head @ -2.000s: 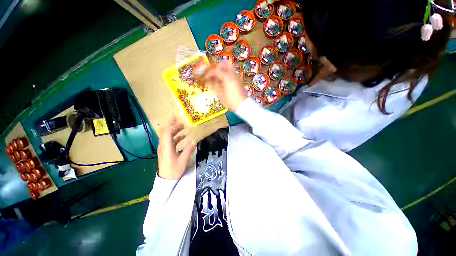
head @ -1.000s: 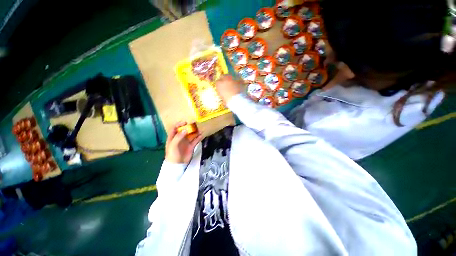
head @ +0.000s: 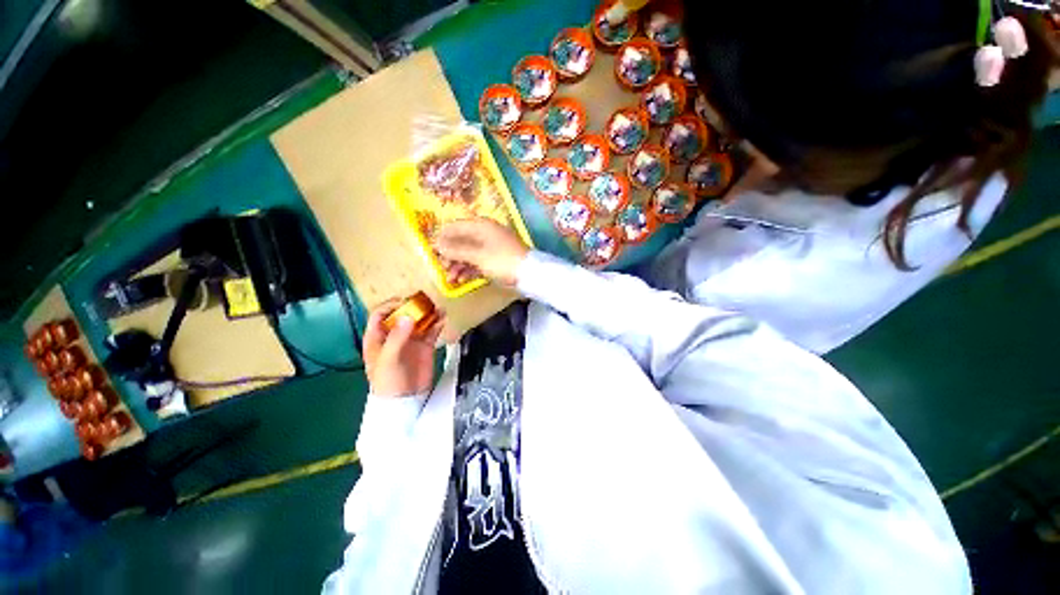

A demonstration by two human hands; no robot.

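My left hand holds an orange housing between thumb and fingers, just off the near left corner of the yellow tray. My right hand is over the near half of the tray, fingertips down among small reddish loose parts. Whether the fingers pinch a part is too small to tell. A clear plastic bag with reddish bits lies at the tray's far end. The tray rests on a tan cardboard sheet.
Rows of orange units with silvery centres stand right of the tray. Another person in a light coat leans close at the right. Black equipment with a cable lies to the left, and more orange units at far left.
Two seconds ago my left hand showed no housing; it has held one since one second ago. My right hand has moved from the tray's right edge to over its near half.
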